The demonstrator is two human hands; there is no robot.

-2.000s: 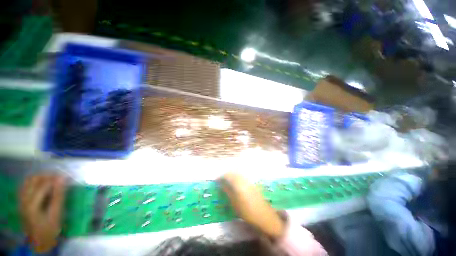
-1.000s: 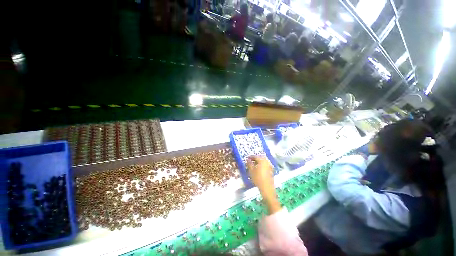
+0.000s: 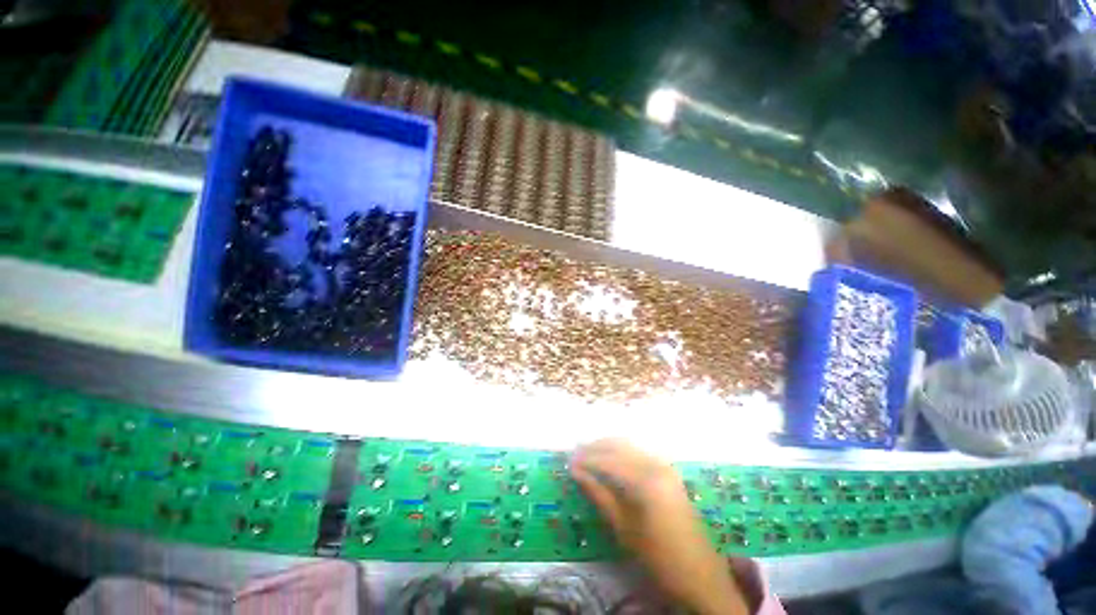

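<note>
My right hand point(image 3: 649, 505) is over the green PCB panel point(image 3: 481, 499) in the line rail, fingertips bent down near the panel's back edge. Whether the fingers hold a small part is too small to tell. My left hand is out of the picture; only a pink sleeve shows at the bottom left. The blue bin with silver-white components point(image 3: 856, 366) stands at the right. The blue bin with black components point(image 3: 315, 258) stands at the left. Copper-coloured components point(image 3: 577, 318) lie in a loose heap between the bins.
A component tray point(image 3: 517, 162) is behind the heap. Spare PCB panels point(image 3: 90, 222) lie at upper left. A white fan point(image 3: 1000, 402), a second blue bin point(image 3: 968, 334) and a brown cardboard box point(image 3: 919, 246) are at the right. A co-worker's blue sleeve point(image 3: 1024, 547) shows at lower right.
My right hand has moved from the silver-white bin back over the PCB panel. The view has turned left, so the spare panels show again and the co-worker is mostly out of the picture.
</note>
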